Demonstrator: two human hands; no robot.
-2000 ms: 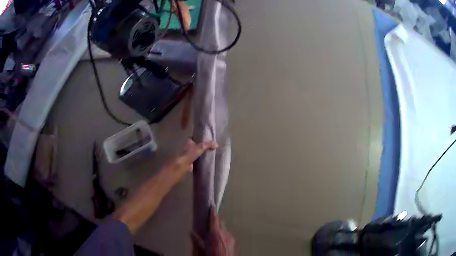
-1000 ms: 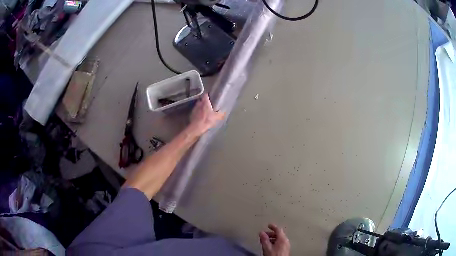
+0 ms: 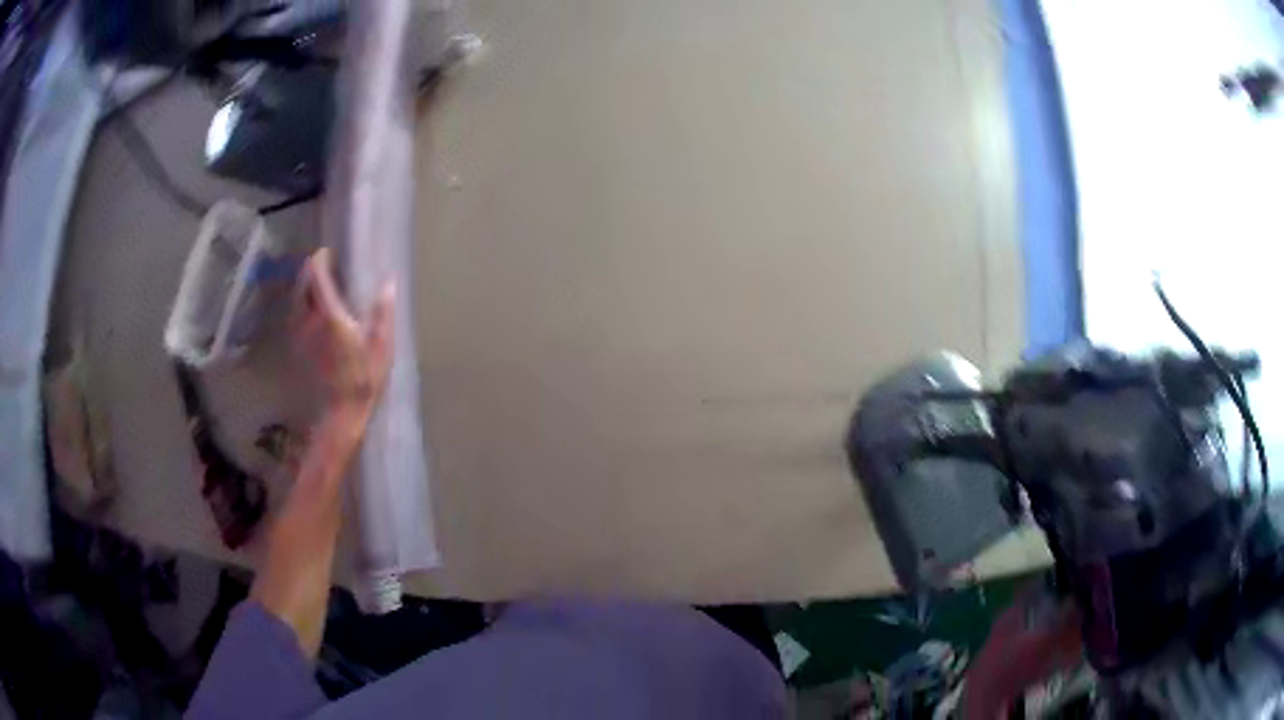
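Note:
The long pinkish-grey roll (image 3: 373,183) lies lengthwise on the beige table. My left hand (image 3: 345,338) is at the roll's left side, thumb and fingers spread, fingertips touching or just over it; it does not close around it. A dark and silver cutting machine (image 3: 1112,464) with a rounded base plate (image 3: 936,492) stands at the table's front right. My right hand (image 3: 1021,654) is blurred beside the machine's lower part; whether it grips anything cannot be told.
Left of the roll are a white plastic tub (image 3: 197,288), dark-bladed shears (image 3: 218,478) and a tan block (image 3: 78,436). A second machine's base (image 3: 268,134) is at the upper left. Blue fabric edge (image 3: 1049,197) and white sheet (image 3: 1169,155) lie right. Scraps lie on the green floor.
The view has turned, so the roll now runs nearly straight and the right machine shows more fully. My right hand has moved from the front table edge to beside that machine. My left hand stays by the roll.

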